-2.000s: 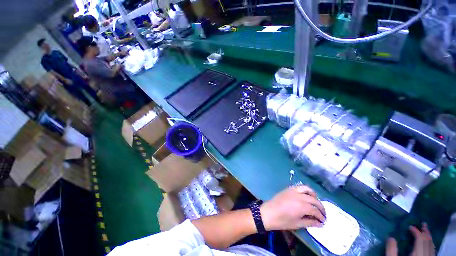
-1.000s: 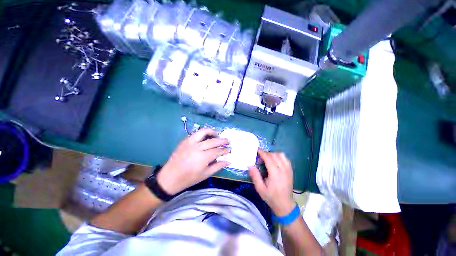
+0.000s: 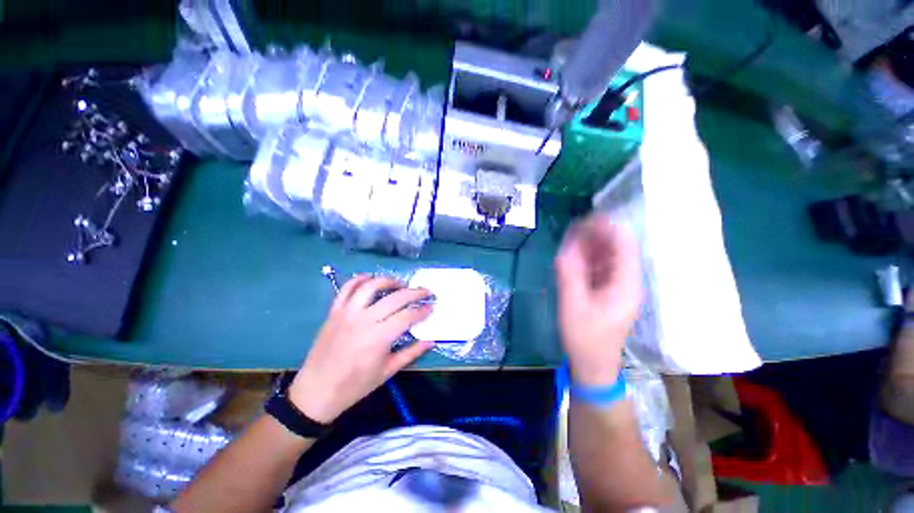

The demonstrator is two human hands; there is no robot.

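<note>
A white rounded-square housing (image 3: 456, 304) lies on clear crinkled film (image 3: 494, 326) on the green bench mat, near the front edge. My left hand (image 3: 373, 323) rests at its left side, with fingertips on its left edge. A wire lead with a small white end (image 3: 330, 273) shows just beyond my left fingers. My right hand (image 3: 599, 286) is raised off the housing to the right, blurred, beside the tall stack of white liner sheets (image 3: 692, 230); whether its fingers hold anything is not clear.
Wrapped housings (image 3: 341, 185) lie in rows left of the silver screw feeder (image 3: 488, 190). A green power supply (image 3: 598, 145) stands behind it, under the grey screwdriver (image 3: 608, 45). A black mat (image 3: 60, 220) with loose wire leads (image 3: 120, 165) is at left. Another person's arm (image 3: 895, 381) shows at far right.
My right hand has left the housing and moved right to the liner stack. My left hand stays at the housing. The view has shifted.
</note>
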